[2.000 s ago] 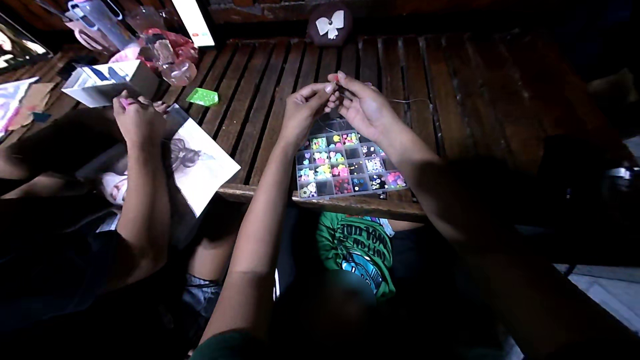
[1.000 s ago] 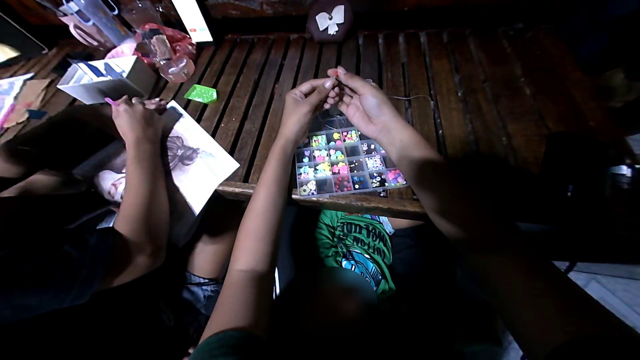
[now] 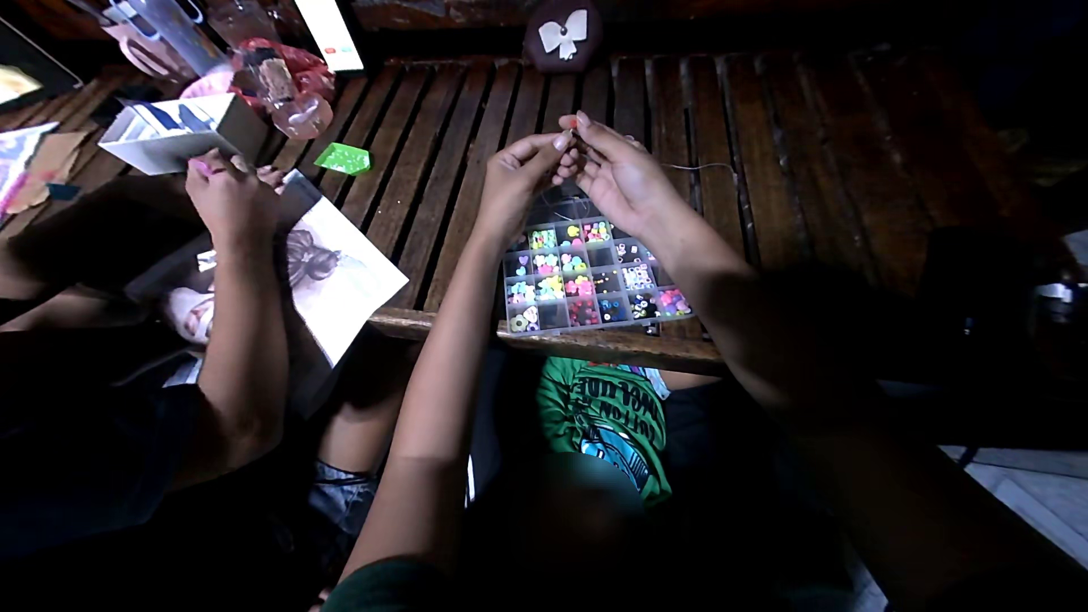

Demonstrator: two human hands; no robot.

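My left hand (image 3: 520,183) and my right hand (image 3: 619,174) meet above the far edge of a clear compartment box of colourful beads (image 3: 586,285). Between the fingertips is a small orange-red bead (image 3: 573,123); the right thumb and forefinger pinch it, and the left fingertips touch close beside it. A thin pale cord (image 3: 699,167) runs out to the right from behind my right hand, and a loop of it hangs below the hands over the box. The box lies at the front edge of the slatted wooden table (image 3: 782,195).
At left a person's hand (image 3: 228,191) holds something pink over a portrait picture (image 3: 344,280). Near it stand a white box (image 3: 229,119), a green tray (image 3: 343,158), a red plastic bag (image 3: 297,68) and a lit screen (image 3: 331,34). A dark case with a white bow (image 3: 563,38) sits at the back.
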